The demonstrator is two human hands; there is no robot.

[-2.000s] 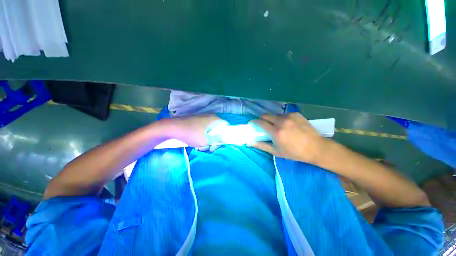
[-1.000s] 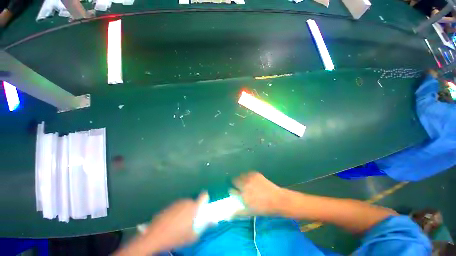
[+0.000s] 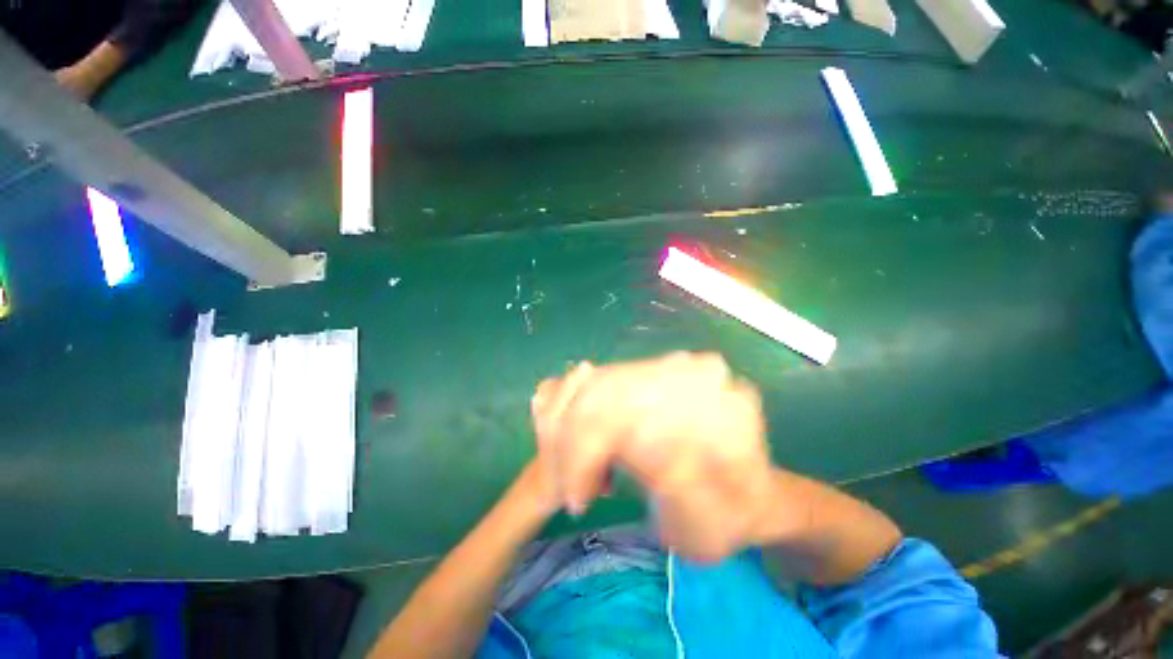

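Observation:
My right hand is blurred and raised over the bench's near edge. It overlaps my left hand, with the fingers bent in close together. I cannot tell whether either hand holds anything; no bar or strip shows between them. A lit LED light bar lies slanted on the dark-green bench beyond my hands, pink at its upper left end and yellow-green beside it. A pile of white strips lies side by side on the bench to the left.
Other lit bars lie on the green conveyor. A grey metal post crosses at the left. White strips and a tan sheet lie on the far side. A person's blue sleeve is at right, another person's hand upper left.
The glowing bar between my hands no longer shows. My hands have risen and come together over the bench edge. The view has shifted, so the pile and bars appear further right.

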